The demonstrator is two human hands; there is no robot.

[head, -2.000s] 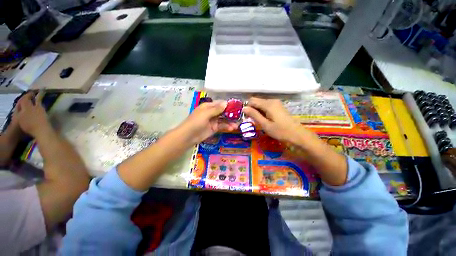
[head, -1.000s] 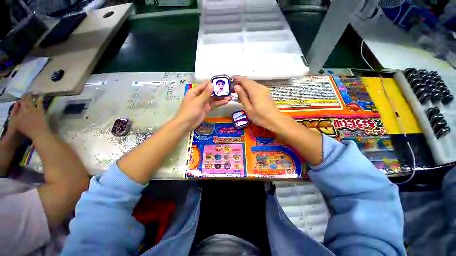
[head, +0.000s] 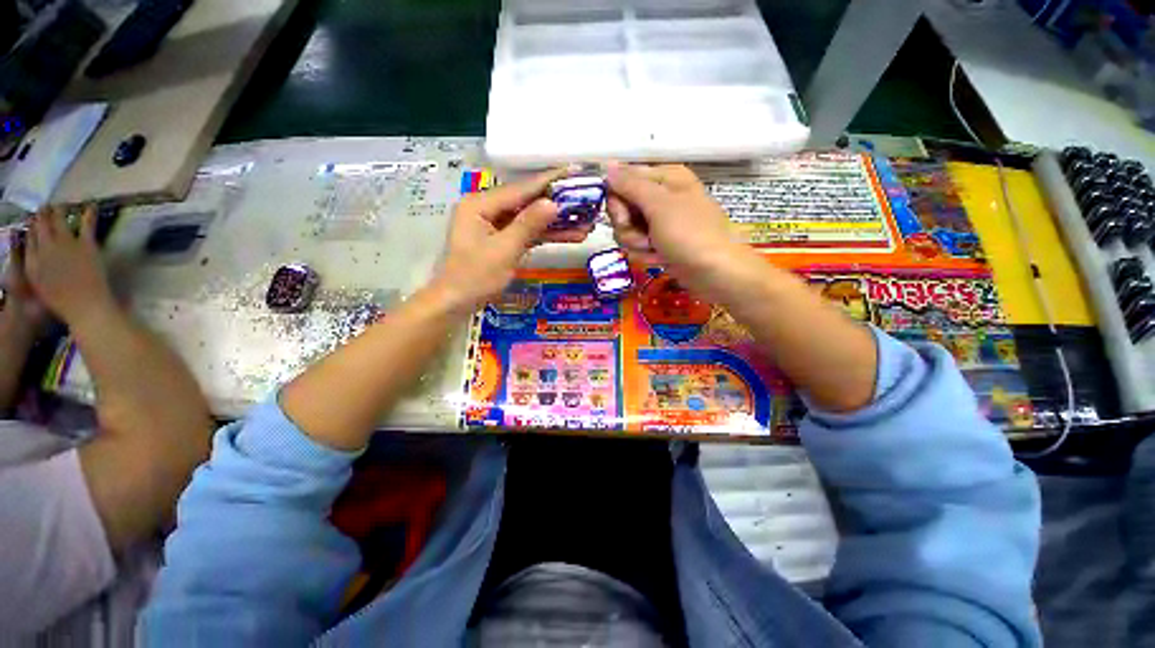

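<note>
A smartwatch body with a lit white and purple screen is held above the back of the bench. My left hand grips its left side between thumb and fingers. My right hand is at its right edge, fingers bent against it; the fingertips are partly hidden. A second watch body with a lit white and purple screen lies on the orange printed mat, just below the held one. A third, dark watch body lies apart on the grey-white sheet at left.
A white plastic tray stands behind my hands. A neighbour's arm rests at far left. At far right a tray holds rows of black watch bodies. A white cable crosses the yellow area. A grey post rises at back right.
The held watch's screen has gone from red, to a portrait figure, to white and purple bands. Both hands stay on it. The whole view has shifted, with the bench higher in the picture.
</note>
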